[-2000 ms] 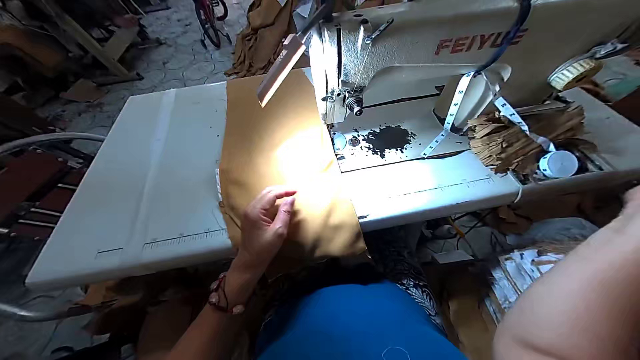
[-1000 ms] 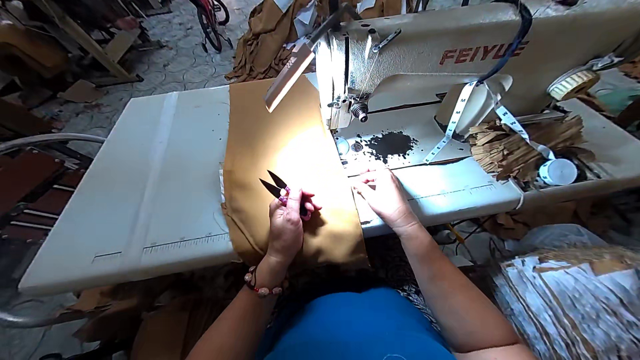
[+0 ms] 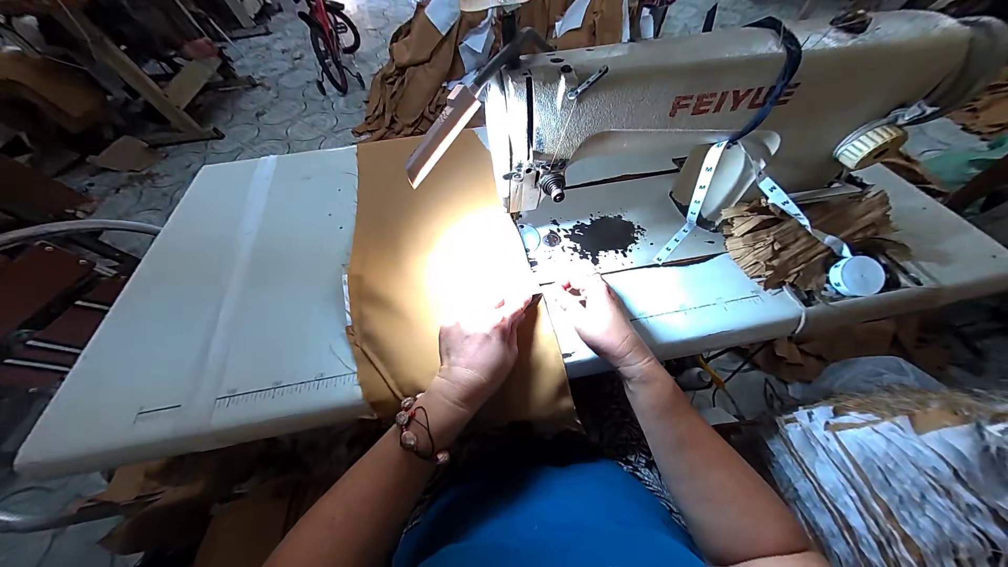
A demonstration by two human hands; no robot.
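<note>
A tan fabric panel (image 3: pixel 394 236) lies over the white sewing table, left of the Feiyue sewing machine (image 3: pixel 630 102). My left hand (image 3: pixel 480 342) rests on the panel with fingers bent toward its right edge. A small dark shape shows by those fingertips, but glare hides whether it is the scissors. Just across the edge is my right hand (image 3: pixel 594 315), its thumb and fingers close together; whether they pinch anything is lost in the bright light. Both hands are in front of the machine's needle area (image 3: pixel 516 205).
A measuring tape (image 3: pixel 701 197) hangs from the machine near brown fabric strips (image 3: pixel 811 236) and a round white container (image 3: pixel 857 276). A lamp or bar-like wooden piece (image 3: pixel 445 138) juts over the panel. Stacked cut pieces (image 3: pixel 882 472) stand at the lower right.
Scissors appeared in my left hand one second ago; now they are not clearly visible. That hand has moved right to the panel's edge. My right hand came in from the far right.
</note>
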